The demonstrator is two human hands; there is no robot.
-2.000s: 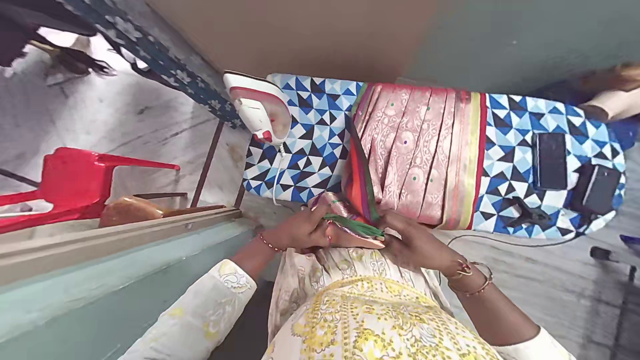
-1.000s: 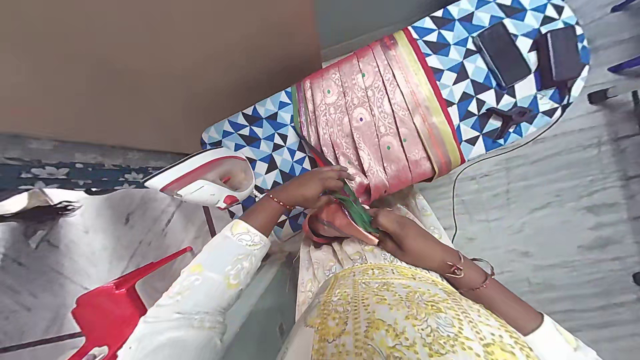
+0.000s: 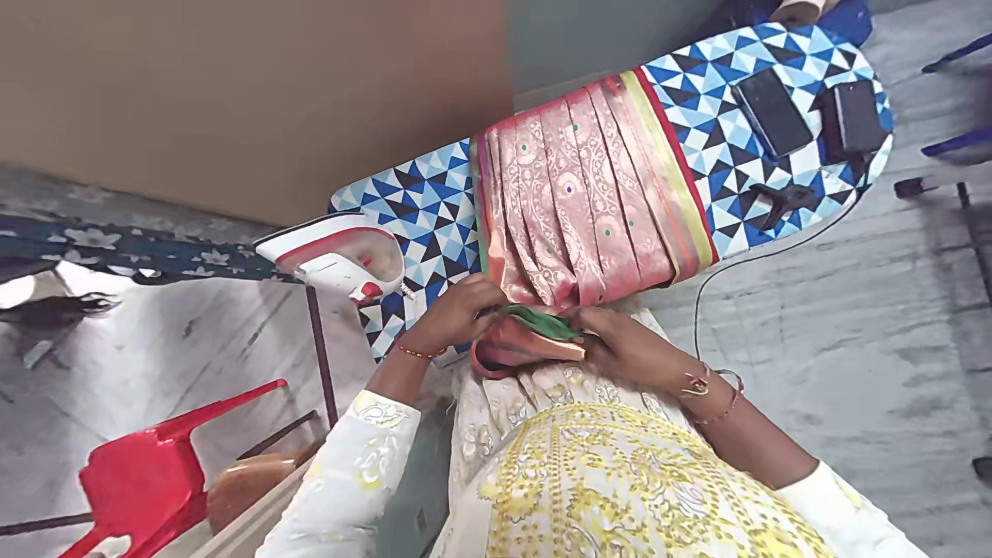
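Note:
A pink brocade cloth [image 3: 570,194] with a yellow and red border lies in pleats across an ironing board [image 3: 426,186] with a blue, white and black triangle pattern. Its near end, gathered with green and orange fabric [image 3: 535,333], hangs at the board's near edge in front of my body. My left hand [image 3: 465,310] grips this bunch at its left side, and my right hand [image 3: 620,341] pinches it at the right. Some fingertips are hidden by the folds. To the left of the cloth, a white and red electric iron [image 3: 333,252] rests at the board's left end.
Two dark phone-like devices [image 3: 773,112] and a black clip or small stand [image 3: 781,203] lie on the board's right part. A thin cable [image 3: 701,294] hangs to the floor there. A red plastic chair [image 3: 147,480] stands at lower left. A wall runs behind the board.
The view has turned, so the board now slants up to the right. Both hands keep hold of the gathered end; its green and orange folds lie differently between them.

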